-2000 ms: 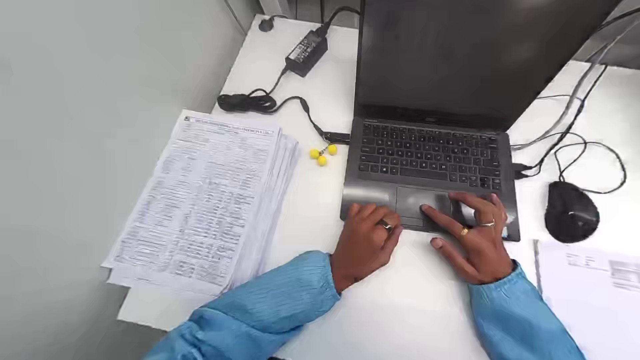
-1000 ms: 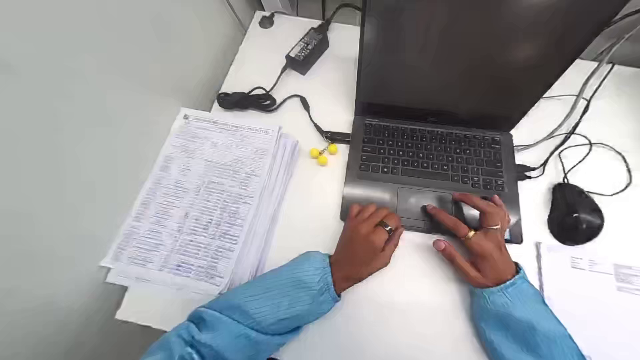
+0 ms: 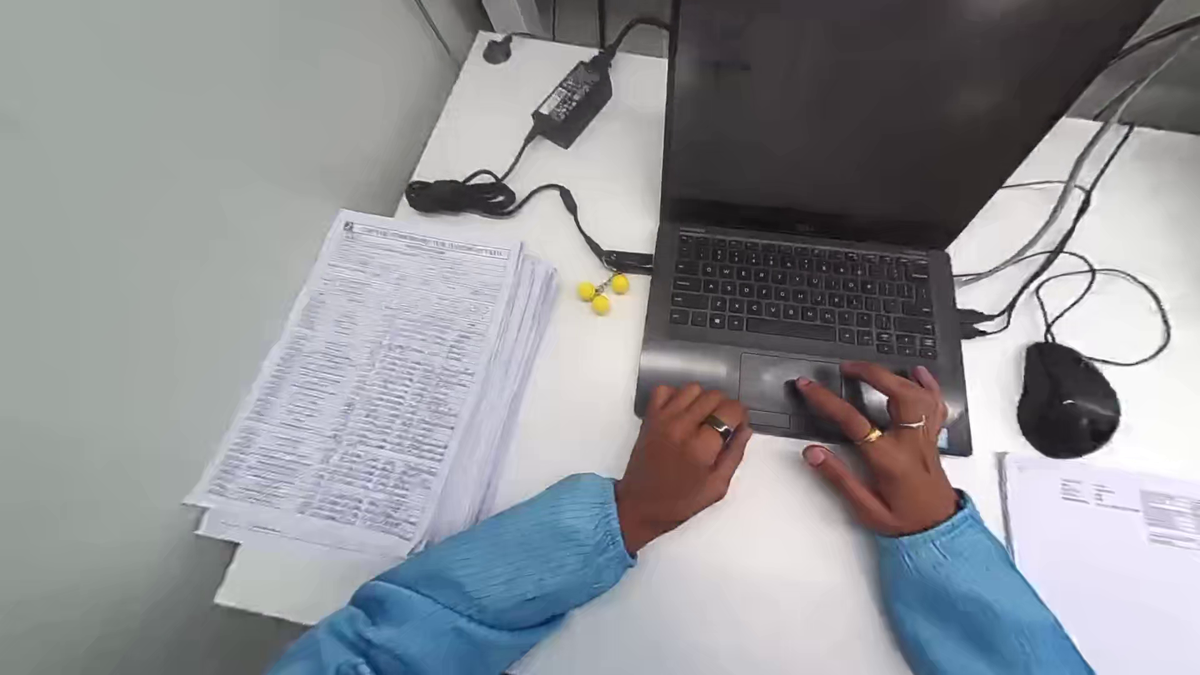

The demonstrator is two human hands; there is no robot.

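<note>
An opened black laptop [image 3: 806, 323] lies on the white desk, its screen dark. My left hand [image 3: 684, 455] rests with curled fingers on the laptop's front left edge, a dark ring on one finger; nothing shows in it. With its fingers apart, my right hand [image 3: 881, 450] has the index fingertip at the touchpad [image 3: 773, 380], and its thumb lies off the front edge over the desk. Gold and silver-coloured rings are on this hand. Right of the laptop sits a black wired mouse [image 3: 1069, 401], touched by neither hand.
Left of the laptop lies a thick stack of printed sheets [image 3: 366, 375]. Yellow beads [image 3: 601, 294] hang by a short chain near the charging plug. Behind them are a coiled cable [image 3: 459, 196] and a power adapter [image 3: 573, 101]. More printed paper [image 3: 1097, 562] lies at the right.
</note>
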